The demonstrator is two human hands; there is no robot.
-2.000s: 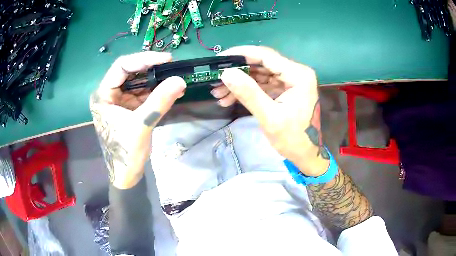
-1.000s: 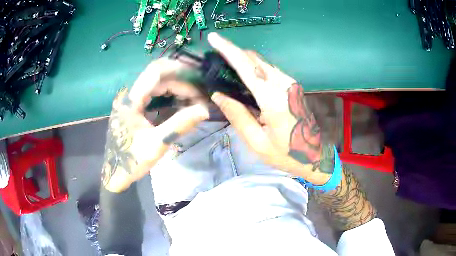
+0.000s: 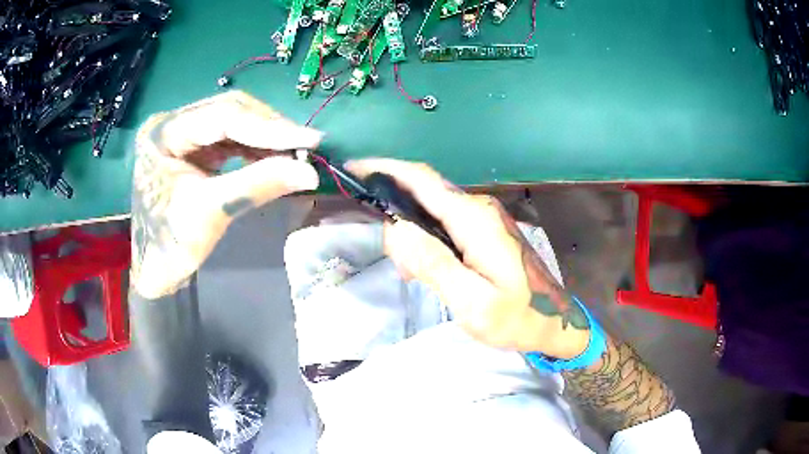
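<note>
My right hand (image 3: 461,257) holds a black plastic housing (image 3: 411,206), slanted with its end towards my left hand; the palm and fingers hide much of it. A red wire (image 3: 335,177) runs from the housing's end to my left hand. My left hand (image 3: 222,177) pinches a small pale wired part (image 3: 302,155) between thumb and forefinger. Any board inside the housing is mostly hidden. A pile of green circuit boards (image 3: 355,40) with red wires lies on the green workbench beyond my hands.
A large pile of black housings (image 3: 62,80) lies at the left of the green workbench (image 3: 621,106), with more black parts (image 3: 785,53) at the far right. Red stools (image 3: 75,297) stand at both sides below. A person in dark clothing (image 3: 763,293) is at right.
The housing has turned from level across both hands to slanted in my right hand. My left hand has moved left, away from it, and now pinches the small wired part.
</note>
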